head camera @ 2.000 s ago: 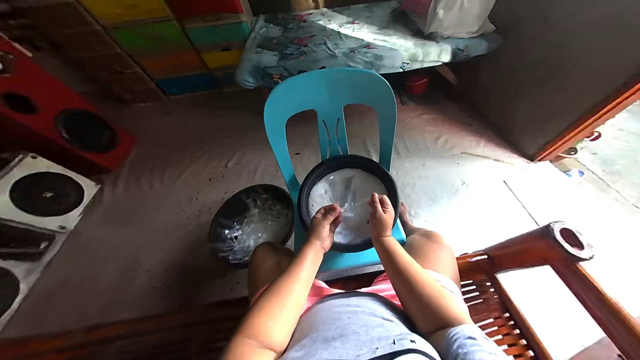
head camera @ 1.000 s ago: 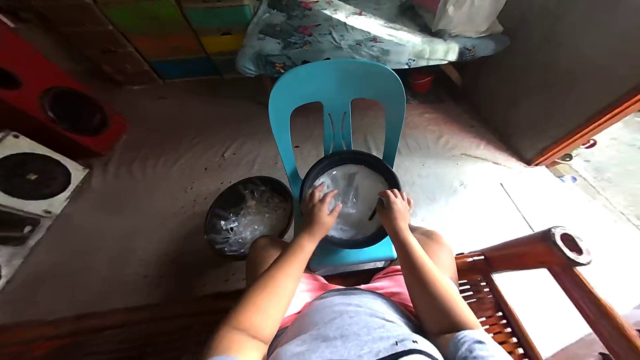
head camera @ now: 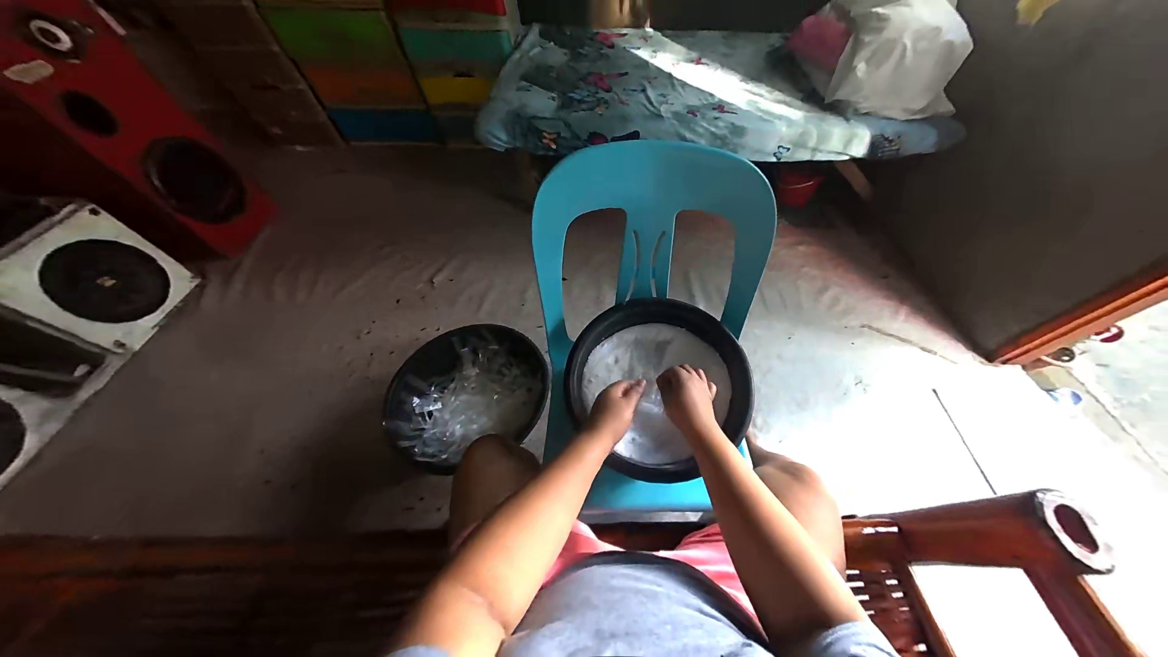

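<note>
A round black basin [head camera: 580,383] stands on the seat of a blue plastic chair [head camera: 652,173] between my knees. Whitish material [head camera: 652,443] fills much of it, too fine to name. Above its middle, my left hand [head camera: 617,408] has thumb and fingers pinched together, and my right hand [head camera: 686,391] is curled close beside it. A bit of clear plastic seems to lie between them, but it is too faint to tell who holds it. On the floor to the left of the chair is a second black basin [head camera: 394,401] with clear plastic strips [head camera: 470,401] in it.
Red [head camera: 137,128] and white speaker boxes [head camera: 100,274] stand at the left. Behind the chair is a low bench with a floral cloth [head camera: 657,100] and a white plastic bag [head camera: 899,59]. A wooden armrest [head camera: 985,534] is at my right, and a doorway edge [head camera: 1086,319] lies beyond.
My hands, apart at opposite sides of the basin one second ago, have come close together over its middle. The right hand has moved inward from the basin's right rim.
</note>
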